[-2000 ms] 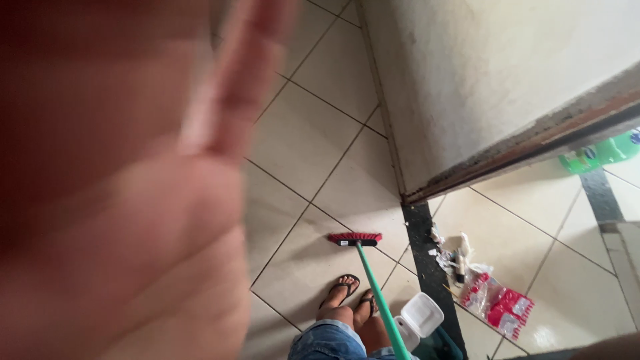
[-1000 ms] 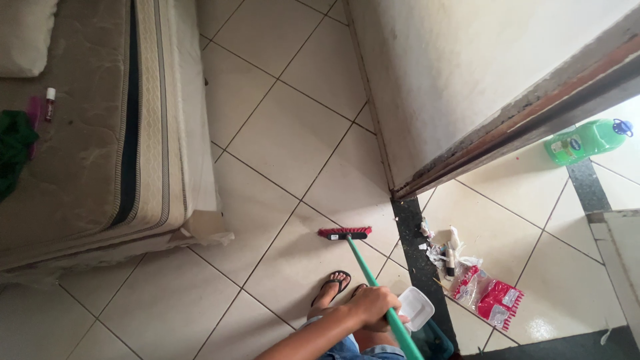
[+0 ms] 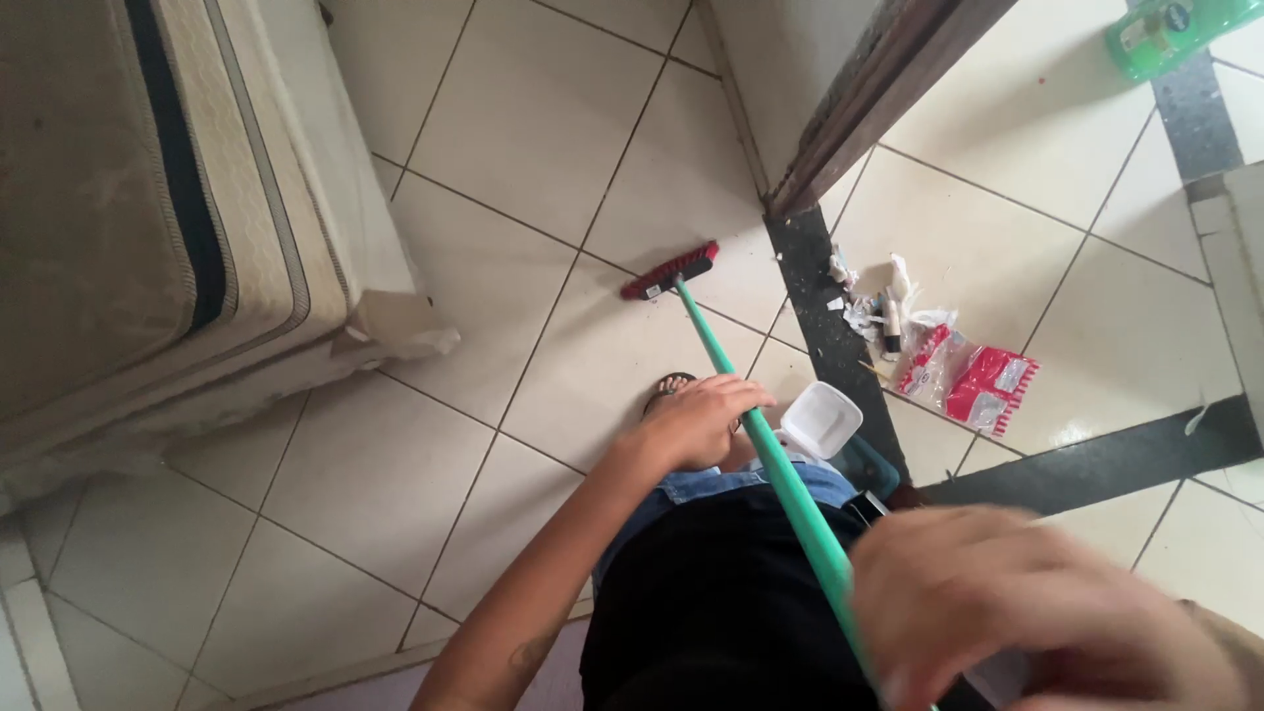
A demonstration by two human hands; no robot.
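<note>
My left hand (image 3: pixel 703 420) is wrapped around the middle of a broom's green handle (image 3: pixel 790 484). Higher up that handle, near the lower right corner, my right hand (image 3: pixel 987 602) is blurred; its fingers curl at the handle's upper end, and whether they grip it is unclear. The red-bristled broom head (image 3: pixel 673 273) rests on the tiled floor beyond my feet. Right of it, past a dark floor strip, lie a crumpled red and clear plastic wrapper (image 3: pixel 973 380), a small tube or bottle (image 3: pixel 892 326) and scraps of white paper or plastic (image 3: pixel 854 311).
An open white foam container (image 3: pixel 822 420) sits beside my feet, partly over a teal object (image 3: pixel 869 464). A mattress on a bed base (image 3: pixel 276 178) fills the upper left. A wall end with wooden trim (image 3: pixel 869 109) stands at upper right, and a green liquid bottle (image 3: pixel 1165 35) lies beyond it.
A blurred hand close to the camera two seconds ago is gone from there. The broom head has tilted, its right end now farther from my feet. My right hand has come into view by the handle's upper part.
</note>
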